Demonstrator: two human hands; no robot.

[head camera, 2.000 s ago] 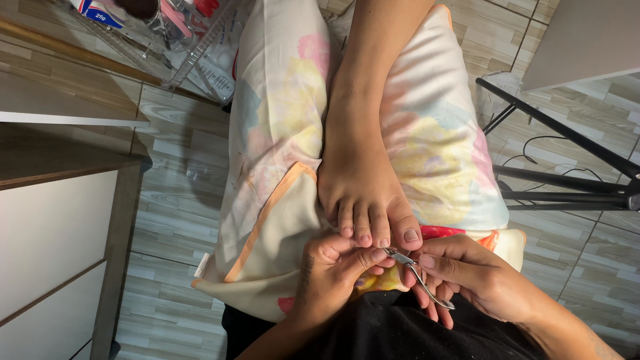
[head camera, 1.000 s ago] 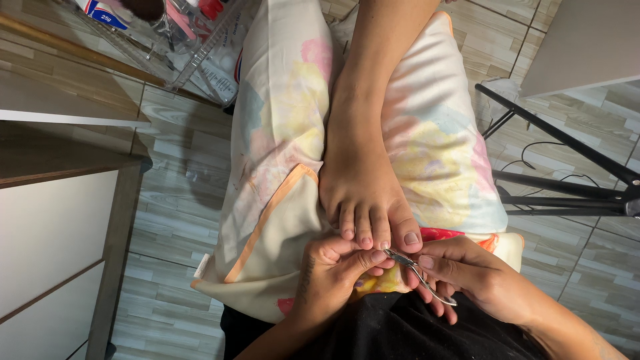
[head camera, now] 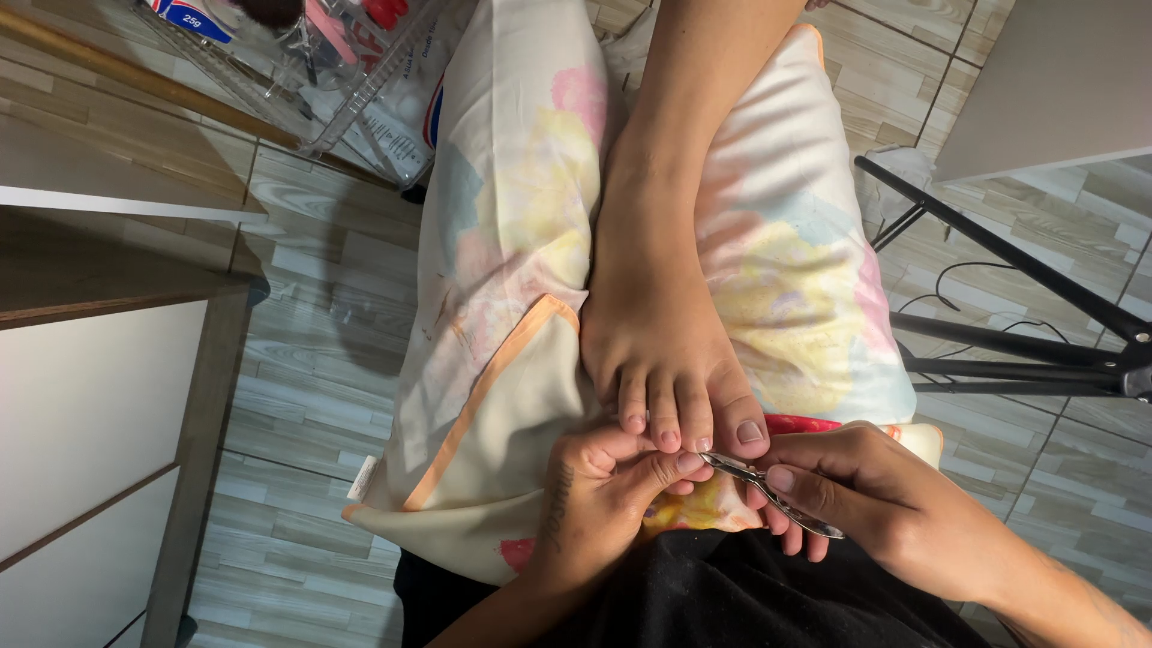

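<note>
Another person's bare foot (head camera: 661,306) lies on a floral cushion (head camera: 504,225) across my lap, toes toward me. My right hand (head camera: 855,495) is closed around metal cuticle nippers (head camera: 778,502). The tips of the nippers are at the nail of the second toe (head camera: 695,418), beside the big toe (head camera: 740,418). My left hand (head camera: 603,486) is under the tips of the smaller toes, its thumb and fingers pinched at the second toe's end, close to the nipper jaws. Whether the jaws are apart is too small to tell.
At the upper left a clear plastic organizer (head camera: 360,99) holds packets and a brush. A white-fronted cabinet (head camera: 99,405) stands at the left. On the right are black stand legs (head camera: 1017,351), a thin cable (head camera: 972,265) and a pale panel (head camera: 1053,90).
My right hand and the nippers have shifted slightly, and the handle has tilted a little. My left hand stays at the toes, and the foot lies where it was.
</note>
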